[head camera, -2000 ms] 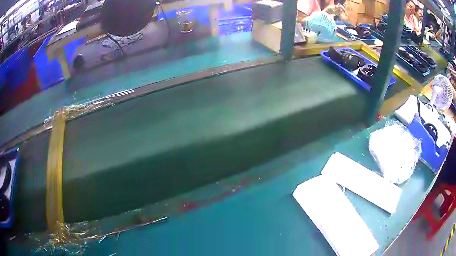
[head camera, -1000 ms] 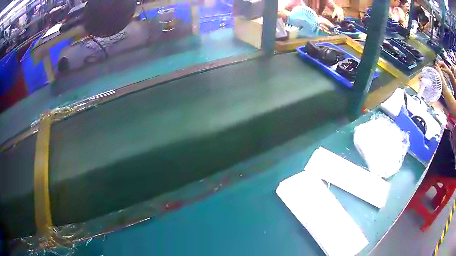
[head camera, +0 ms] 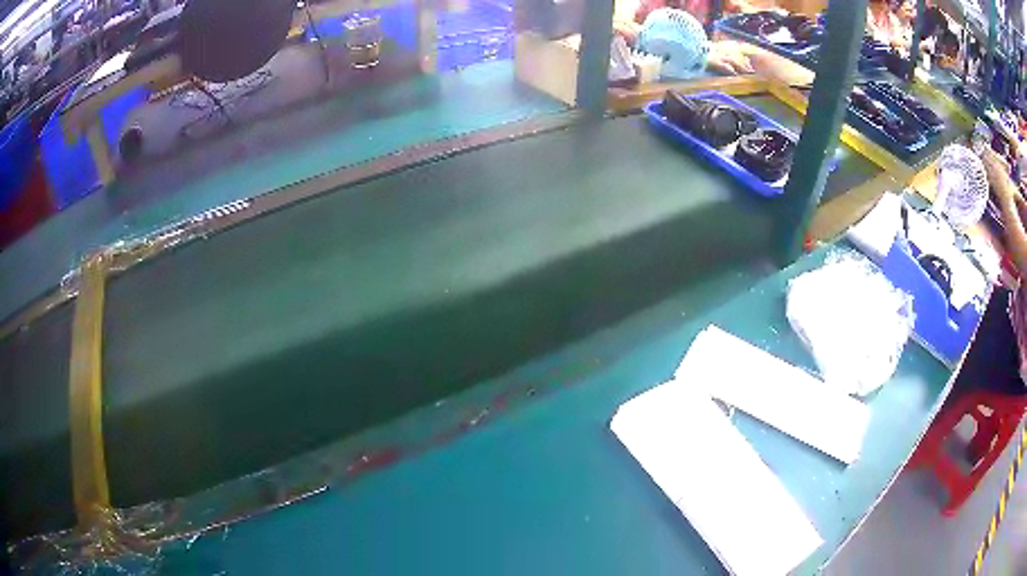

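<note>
Neither of my hands is in view. Two long white stacks of sheets lie on the teal bench at the lower right: one stack (head camera: 721, 478) is nearer and runs to the picture's bottom edge, the other stack (head camera: 777, 396) lies behind it, their left ends close together. A crumpled clear plastic bag (head camera: 850, 321) lies beyond them. The teal bench (head camera: 484, 495) fills the bottom of the view.
A dark green conveyor belt (head camera: 372, 304) crosses the view, with yellow-brown tape (head camera: 88, 394) at left. A blue tray (head camera: 721, 156) with black headphones stands behind a green post (head camera: 822, 124). Another blue tray (head camera: 937, 304), a white fan (head camera: 961, 186), a red stool (head camera: 974, 444) and a person's arm (head camera: 1002, 197) are at right.
The whole view has shifted, so the sheets, bag and post sit farther left. The tray at the left edge has left the picture. The far headphone tray shows more to the left of the post.
</note>
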